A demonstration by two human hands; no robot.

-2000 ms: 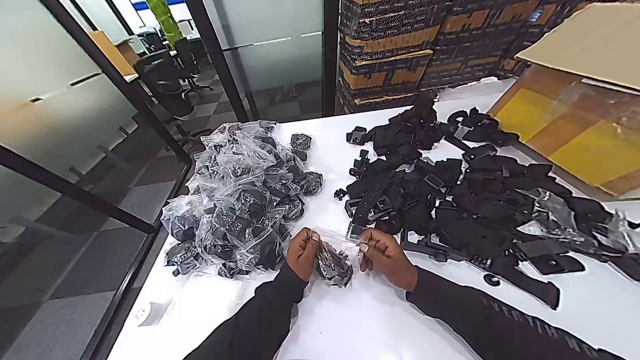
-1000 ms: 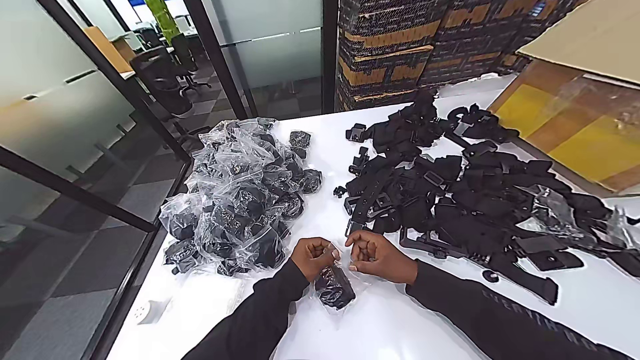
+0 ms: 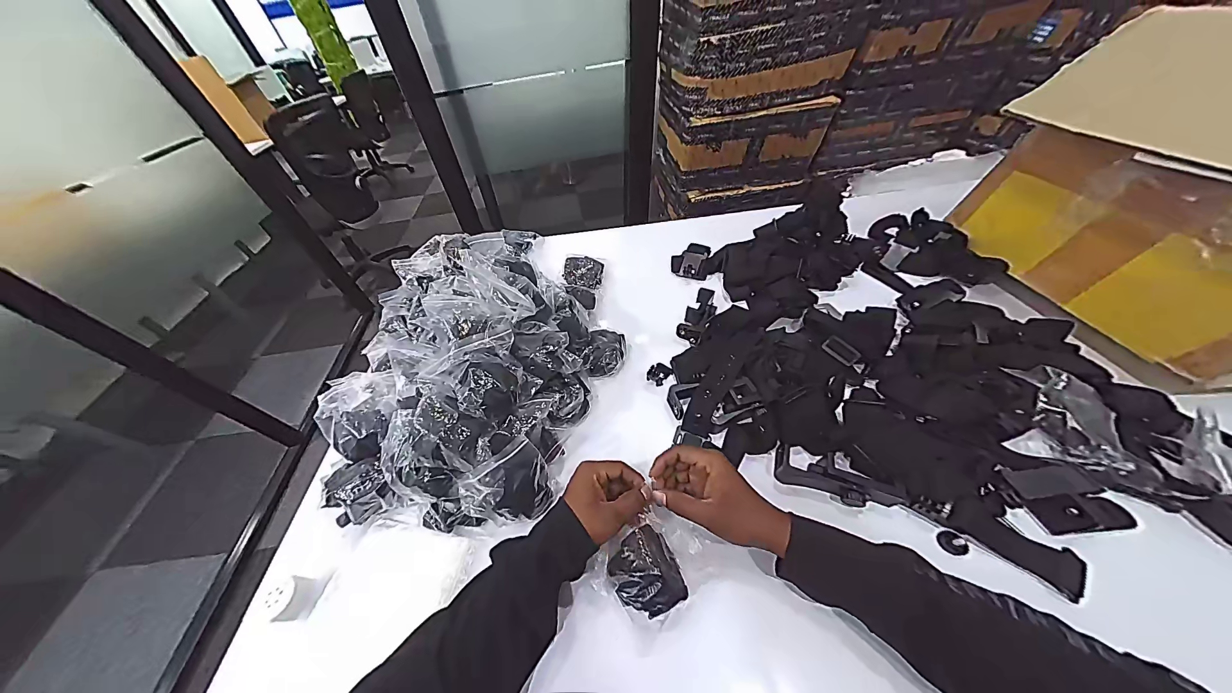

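Near the front of the white table, my left hand (image 3: 608, 499) and my right hand (image 3: 717, 496) pinch the top edge of a clear plastic bag (image 3: 647, 570) with their fingertips close together. A dark bundle, its exact kind unclear, fills the lower part of the bag, which hangs or rests below my hands. Left of my hands lies a heap of clear bags with black items inside (image 3: 472, 375). To the right spreads a loose pile of black straps and plastic mounts (image 3: 866, 385).
An open cardboard box (image 3: 1107, 241) with yellow tape stands at the right. Stacked cartons (image 3: 751, 106) rise behind the white table (image 3: 635, 250). A small white cylindrical object (image 3: 287, 598) is at the table's left edge, and a black office chair (image 3: 318, 159) stands beyond the glass partition.
Both hands were apart on the bag's top two seconds ago; they have drawn together, their fingertips now nearly meeting. The bagged bundle hangs lower beneath them.
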